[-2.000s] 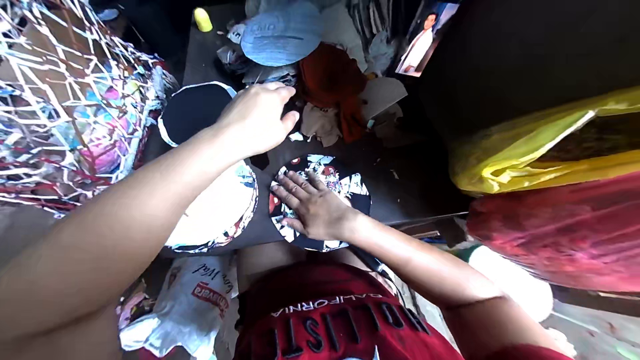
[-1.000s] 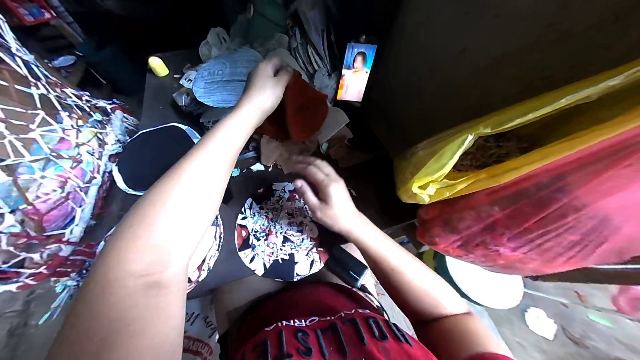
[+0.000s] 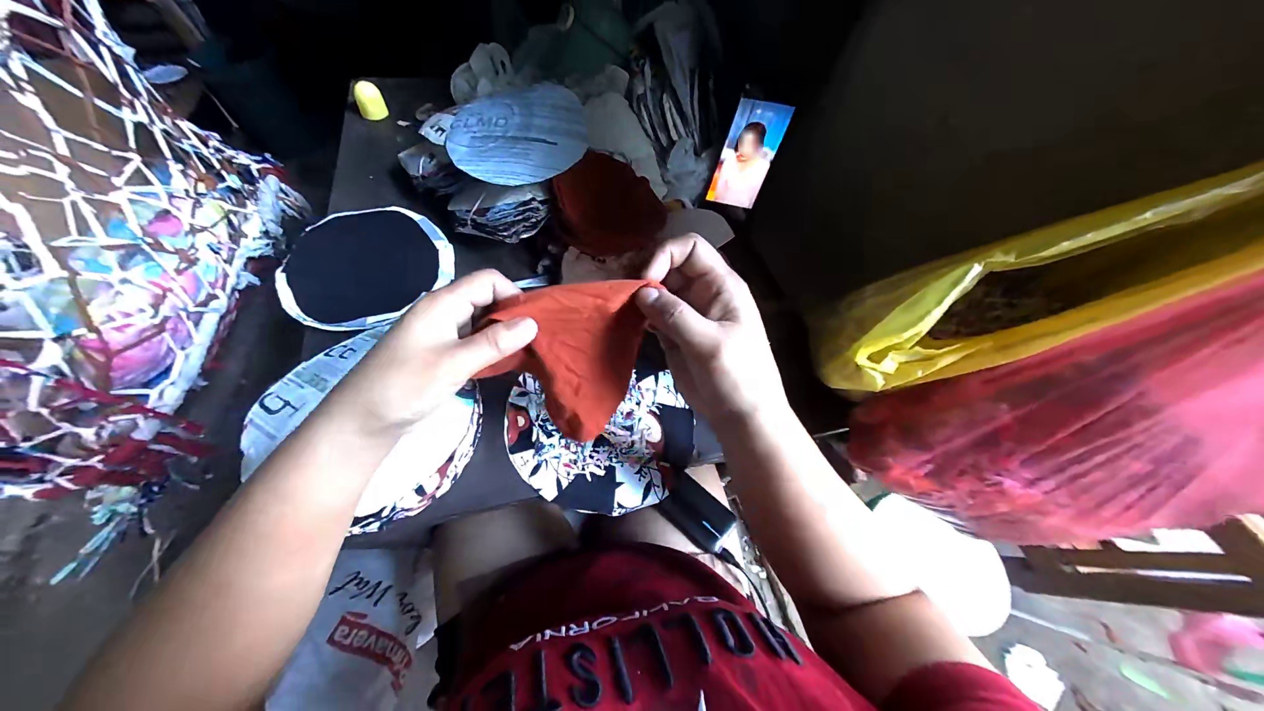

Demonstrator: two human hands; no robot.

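An orange-red piece of cloth (image 3: 583, 346) hangs between my two hands, its lower corner drooping to a point. My left hand (image 3: 449, 346) pinches its left end between thumb and fingers. Its upper right corner is gripped by my right hand (image 3: 701, 321). Below the cloth lies a round patterned fabric piece (image 3: 617, 474) in black, white and red, partly covered from view. Left of it is a stack of round fabric pieces (image 3: 415, 479), partly behind my left forearm. A black oval piece with a pale rim (image 3: 365, 267) lies farther back. More orange-red cloth (image 3: 607, 202) sits behind my hands.
A grey-blue oval piece (image 3: 518, 133) tops a cloth pile at the back of the dark table (image 3: 370, 163). A yellow object (image 3: 370, 101) stands at its corner. A netted holder (image 3: 128, 227) is at left; yellow (image 3: 908, 346) and red (image 3: 1066, 425) plastic bags hang at right.
My left hand has come back from the pile toward me, and both hands now hold the orange-red cloth. The small scraps seen on the patterned round piece one second ago are largely hidden by it.
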